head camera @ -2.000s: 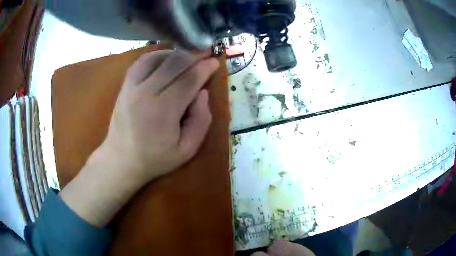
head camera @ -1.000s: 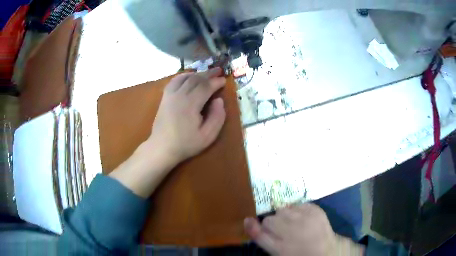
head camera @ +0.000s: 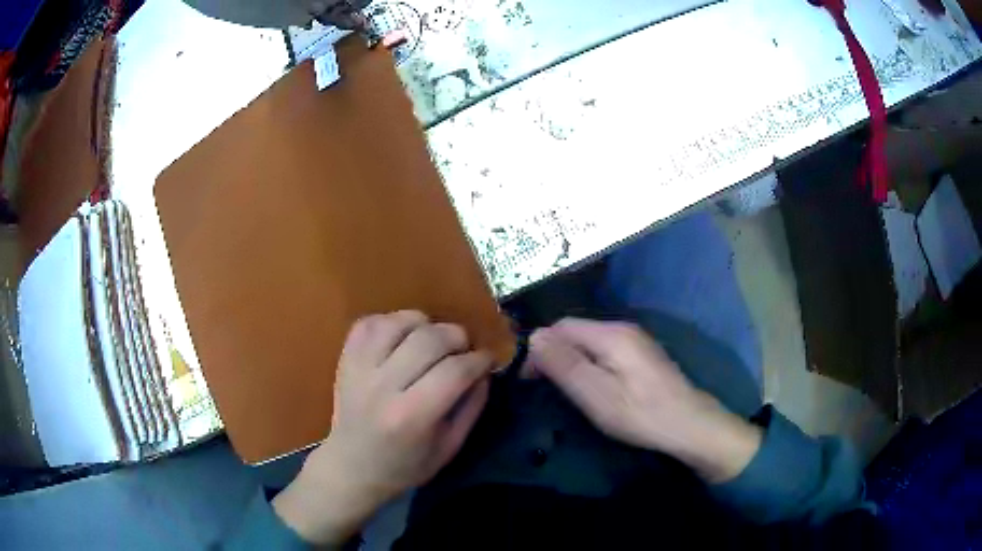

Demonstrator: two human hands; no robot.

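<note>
The brown leather panel [head camera: 302, 226] lies brown side up on the machine table, its near edge over the front edge. A small white label [head camera: 326, 70] is at its far corner, by the sewing machine head [head camera: 258, 9], which is cut off at the top. My left hand [head camera: 415, 377] is on the panel's near edge, fingers curled at the near right corner. My right hand [head camera: 603, 371] is just right of that corner, thumb and fingertips together; whether it pinches anything is too blurred to tell.
Waiting panels [head camera: 54, 344] stand at the left, white backs showing. Darker brown panels [head camera: 65, 161] lie behind them. A printed ruler [head camera: 797, 118] runs along the table's front edge. A red cord [head camera: 865, 108] hangs at the right, above an open cardboard box [head camera: 845, 280].
My left hand has moved from beside the needle down to the panel's near edge. My right hand stays near the near right corner. The view has tilted down, and the label now shows.
</note>
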